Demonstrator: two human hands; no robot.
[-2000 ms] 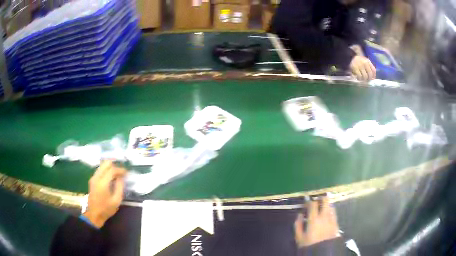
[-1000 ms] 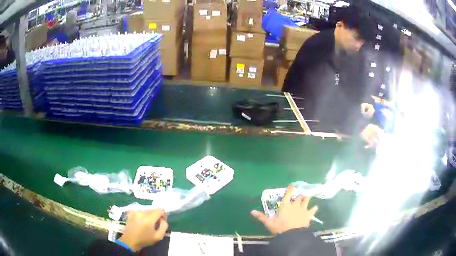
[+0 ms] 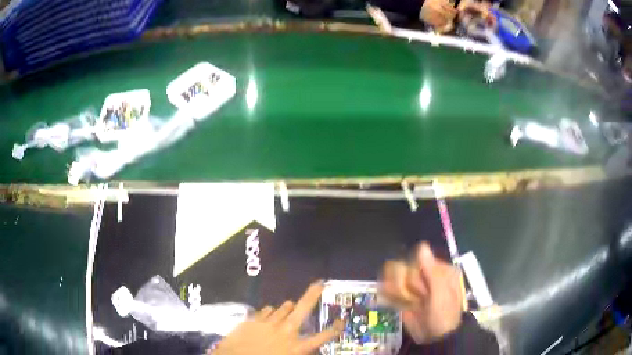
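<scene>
An open white power strip housing (image 3: 364, 326) lies on the black mat at the bottom centre, with a green circuit board and a yellow transformer (image 3: 373, 318) inside. My left hand (image 3: 277, 329) holds its left side, with fingers over the edge and onto the parts. My right hand (image 3: 426, 295) is at its upper right, fingers bent and blurred; whether it holds a tool cannot be told. The bagged cord (image 3: 180, 315) runs left on the mat to a white plug (image 3: 123, 301).
Two open housings (image 3: 201, 89) with bagged cords lie on the green conveyor (image 3: 326, 118) at left. Another bagged cord (image 3: 551, 135) lies at right. Blue trays (image 3: 69, 31) are stacked at the back left. Another person's hands (image 3: 457, 15) show at the top right.
The view has tilted down to the mat. The housing under my right hand on the belt has come onto the mat. My left hand has moved from the belt's edge to a housing.
</scene>
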